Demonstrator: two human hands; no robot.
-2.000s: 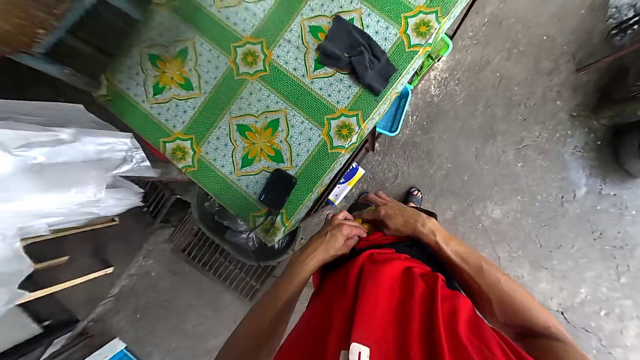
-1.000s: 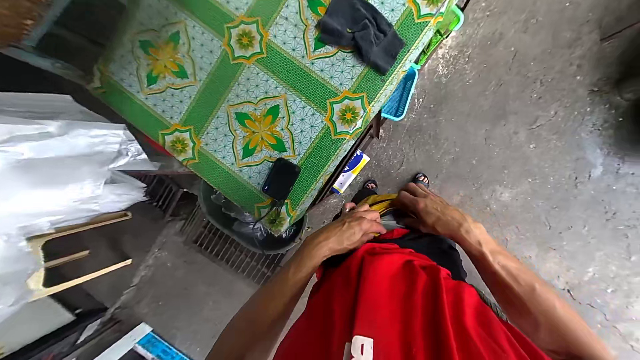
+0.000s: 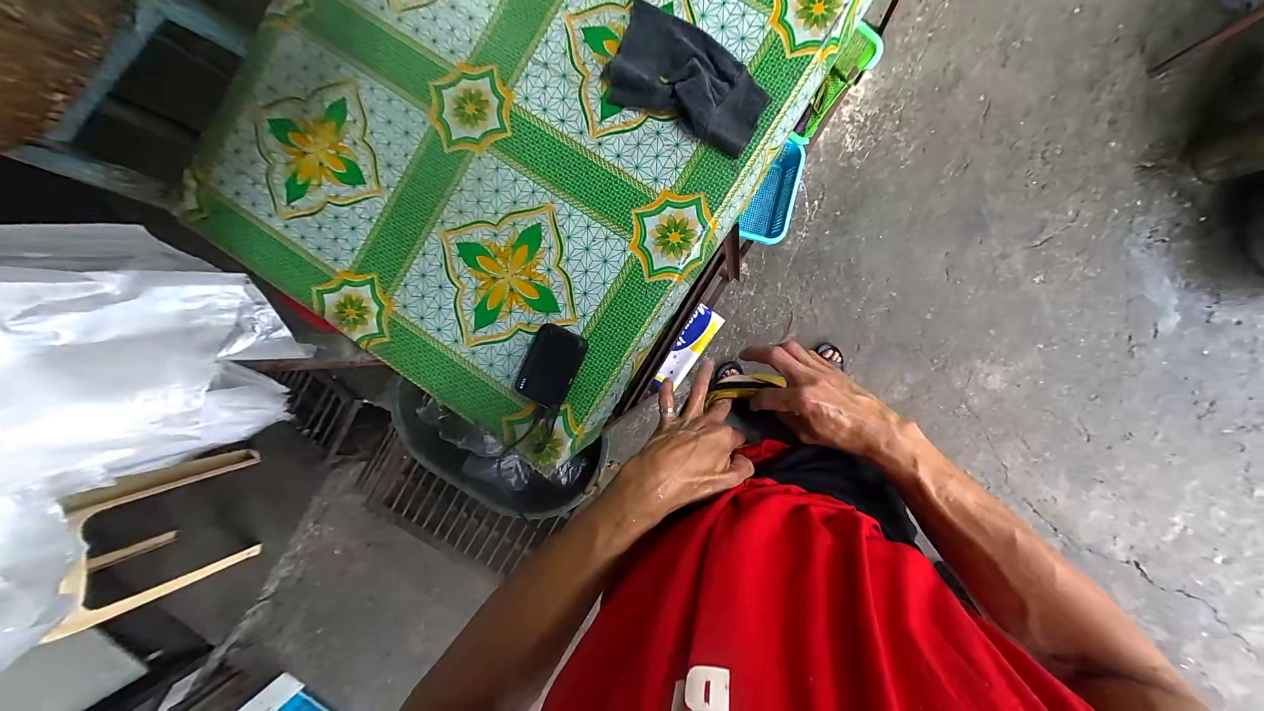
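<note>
My left hand [image 3: 691, 449] lies at my waist just above the hem of a red shirt [image 3: 790, 592], its fingers touching a dark cloth with a yellow edge [image 3: 746, 387]. On the other side of that cloth is my right hand [image 3: 825, 400], fingers bent at the yellow edge. Whether either hand grips the cloth is hard to see. A black power bank or similar device [image 3: 551, 365] with a cord rests near the corner of the table, to the left of my hands. Farther up the table lies a crumpled dark grey cloth [image 3: 686, 79].
The table has a green patterned cover [image 3: 405, 212]. Below its corner stands a dark tub [image 3: 494, 484] with clear plastic, over a floor grate [image 3: 415, 523]. A blue basket [image 3: 775, 197] and a printed box [image 3: 688, 346] are by the table's side. White plastic sheeting [image 3: 128, 365] is at left.
My hands have shifted at the waist, and the fingers of my left hand are now more spread out and extended. The items on the table have not moved.
</note>
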